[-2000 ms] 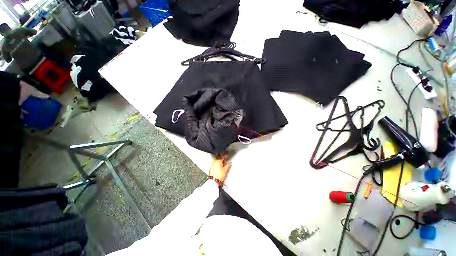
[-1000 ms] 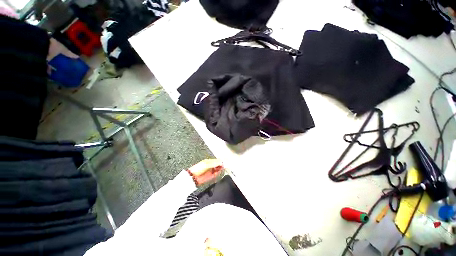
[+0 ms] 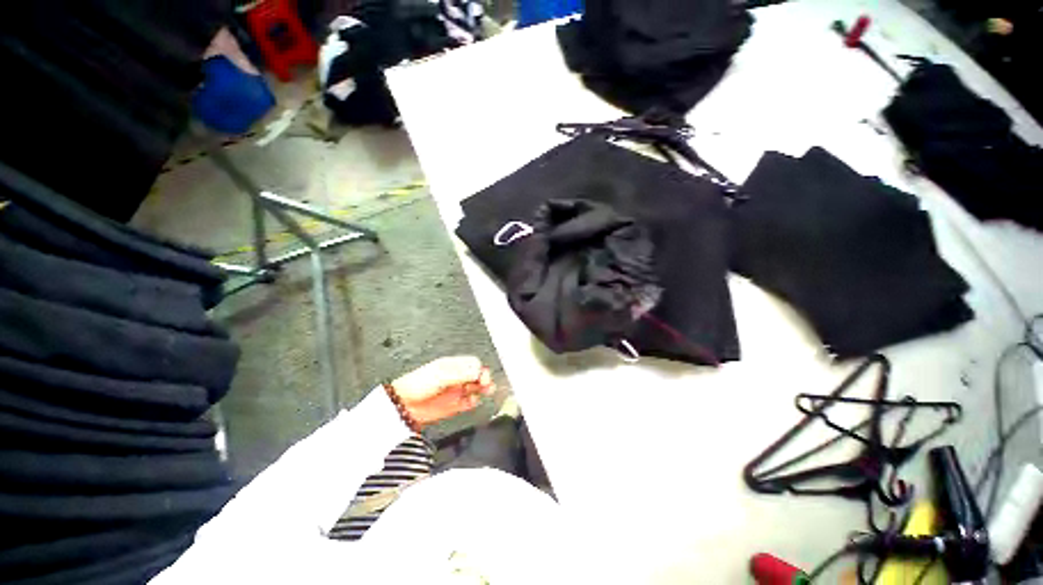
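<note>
A bunched black garment (image 3: 583,280) lies on a flat black garment (image 3: 686,251) on the white table (image 3: 641,446). White loops (image 3: 514,233) show at its side and lower edge. A thin reddish thread (image 3: 686,344) runs from it to the right. My left hand (image 3: 444,392), in a white sleeve, is beside the table's near left edge, below the garment and not touching it. Its fingers are curled and overexposed; I cannot tell if they hold anything small. My right hand is not in view.
Stacked black garments (image 3: 846,251) lie to the right, loose black hangers (image 3: 852,440) below them. A red spool (image 3: 778,569) and black blower (image 3: 958,514) are at the lower right. Hanging black garments (image 3: 103,400) fill the left; a metal stand (image 3: 315,246) is on the floor.
The view has turned left, so the table things sit farther right and the hanging garments show more. My left hand has drawn back from the garment, off the table edge.
</note>
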